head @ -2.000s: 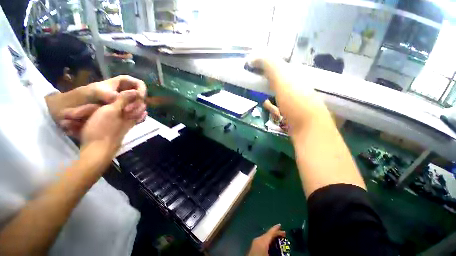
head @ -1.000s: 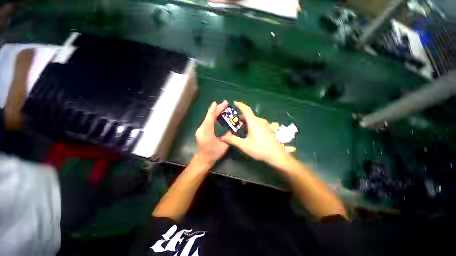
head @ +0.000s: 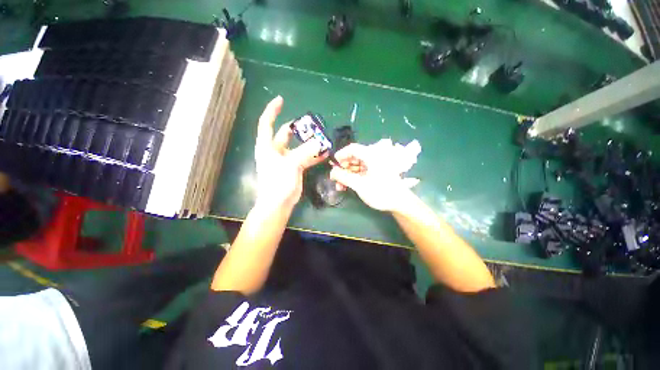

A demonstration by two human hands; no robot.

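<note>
My left hand (head: pixel 278 155) holds a small open black adapter housing (head: pixel 311 134) above the green bench, thumb against its lower edge. Pale and dark circuit board parts show inside it. My right hand (head: pixel 365 173) is just right of the housing, with its fingertips pinched on a thin black cord (head: pixel 333 160) at the housing's lower end. A dark bundle (head: pixel 326 191) of cord lies below and between the hands. A crumpled white piece (head: pixel 405 154) shows beside the back of my right hand.
A stack of carrier boards (head: pixel 210 137) with rows of black shells stands at left. A heap of black adapters (head: pixel 572 231) lies at right, below a pale post (head: pixel 601 100). Black units (head: pixel 339 31) sit on the conveyor beyond. A red stool (head: pixel 87 231) and a person's white garment (head: pixel 40 329) are at lower left.
The view has turned down to the bench. My right hand has come back from reaching over the shelf. Both hands were around the housing; my right fingers have since moved to its lower end.
</note>
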